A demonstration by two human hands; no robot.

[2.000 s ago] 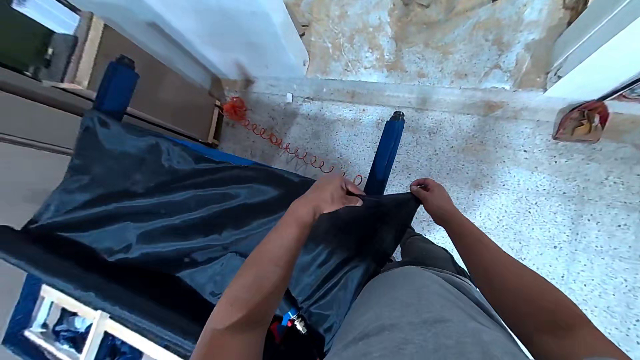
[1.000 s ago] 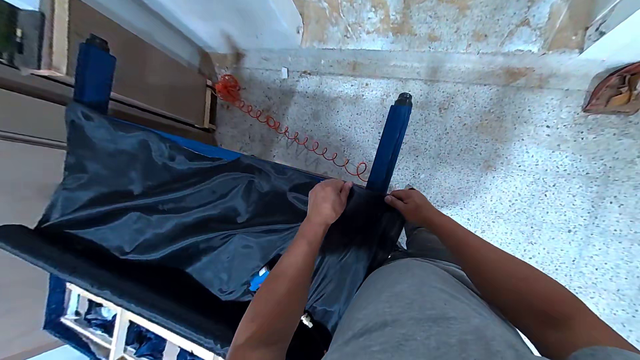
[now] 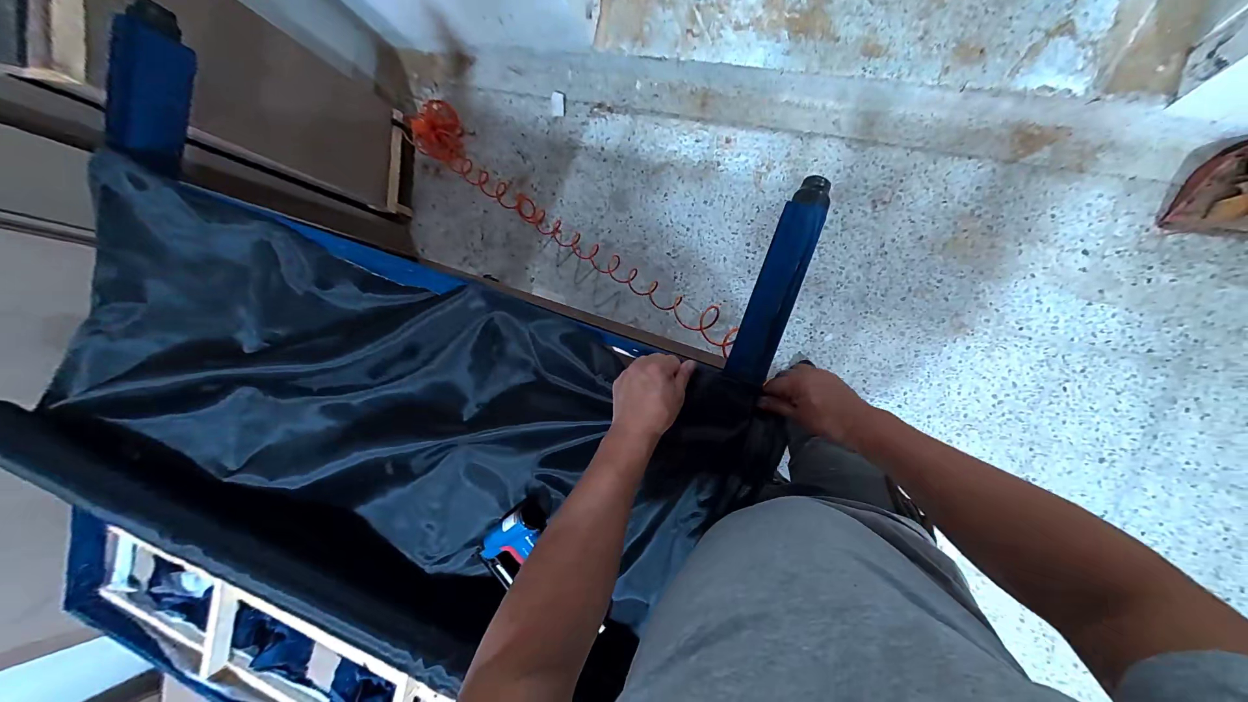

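Black shiny lining fabric (image 3: 390, 390) is spread in loose folds over the underside of a blue upholstered furniture frame. My left hand (image 3: 651, 392) pinches the fabric at the frame's long edge, left of a blue upholstered leg (image 3: 780, 278). On the other side of that leg's base, my right hand (image 3: 814, 398) grips the fabric's corner. A second blue leg (image 3: 148, 88) rises at the far left corner. Partly behind my left forearm lies a blue power tool (image 3: 510, 538), seemingly a pneumatic stapler, on the fabric.
A coiled orange air hose (image 3: 575, 244) runs across the speckled floor beyond the frame. Brown panels (image 3: 283, 93) stand at upper left. A wooden frame with blue fabric (image 3: 219, 624) shows at lower left, and a container (image 3: 1209, 190) sits at the right edge.
The stretch of fabric held out past the right leg two seconds ago is now down around the leg's base. My right hand has moved in close to the leg.
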